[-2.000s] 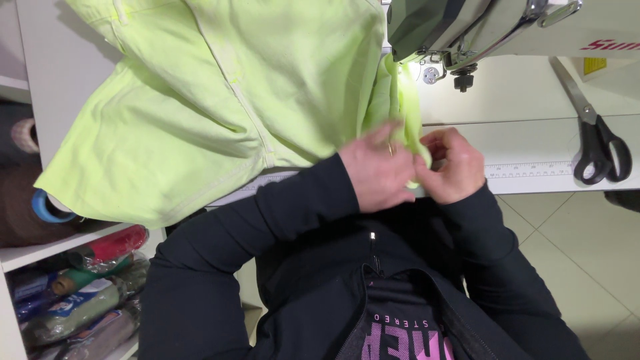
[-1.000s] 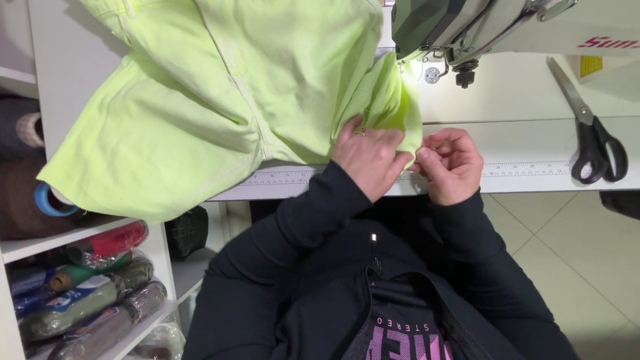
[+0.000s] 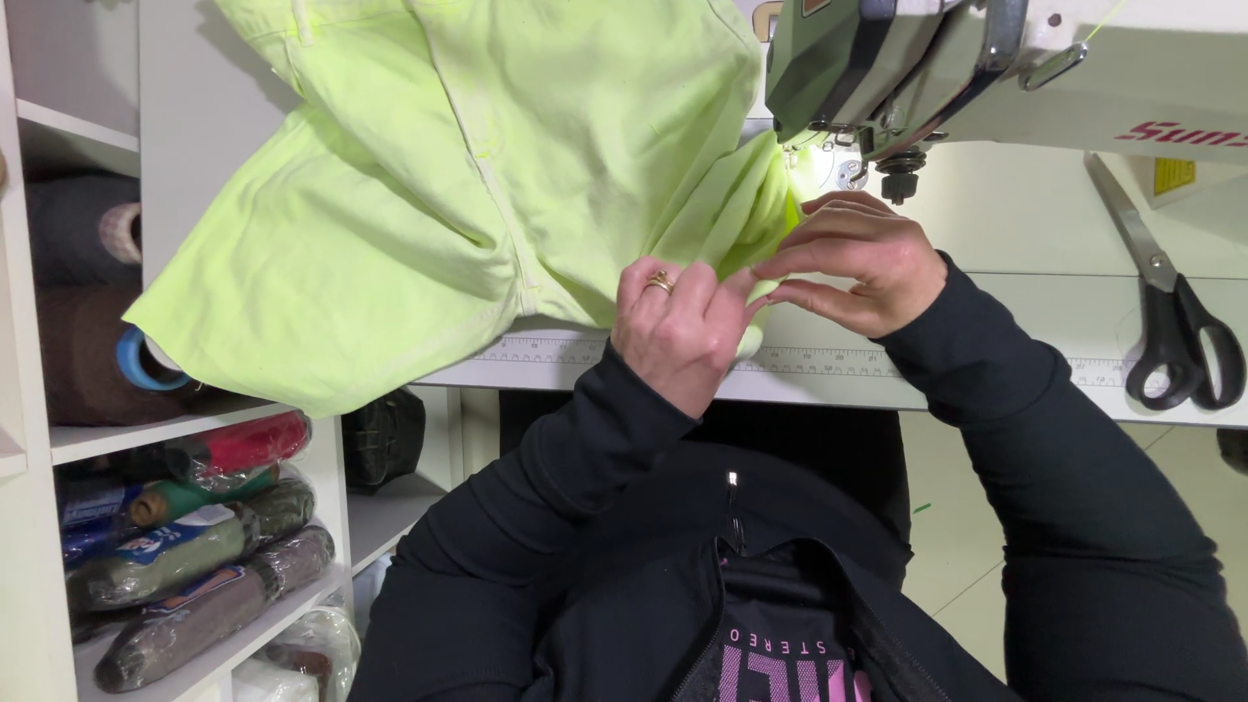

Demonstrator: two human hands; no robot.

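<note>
A neon yellow-green fabric garment (image 3: 361,244) with seams and a belt loop lies over the table, its right edge running under the needle area of a sewing machine (image 3: 877,88). My left hand (image 3: 682,322), with a ring on one finger, pinches the folded edge of the garment near the table's front. Just to its right, my right hand (image 3: 858,263) grips the same edge between thumb and fingers, close below the machine's lit needle area. Fingers partly hide the fold.
Black-handled scissors (image 3: 1160,283) lie on the table at right. A measuring scale (image 3: 829,362) runs along the front edge. At left, shelves (image 3: 195,429) hold large thread cones (image 3: 78,341) and several plastic-wrapped spools (image 3: 185,565). A tiled floor (image 3: 965,507) shows below.
My right hand has moved up toward the needle area from its lower place by the table's front edge. Both hands stay at the garment's right edge.
</note>
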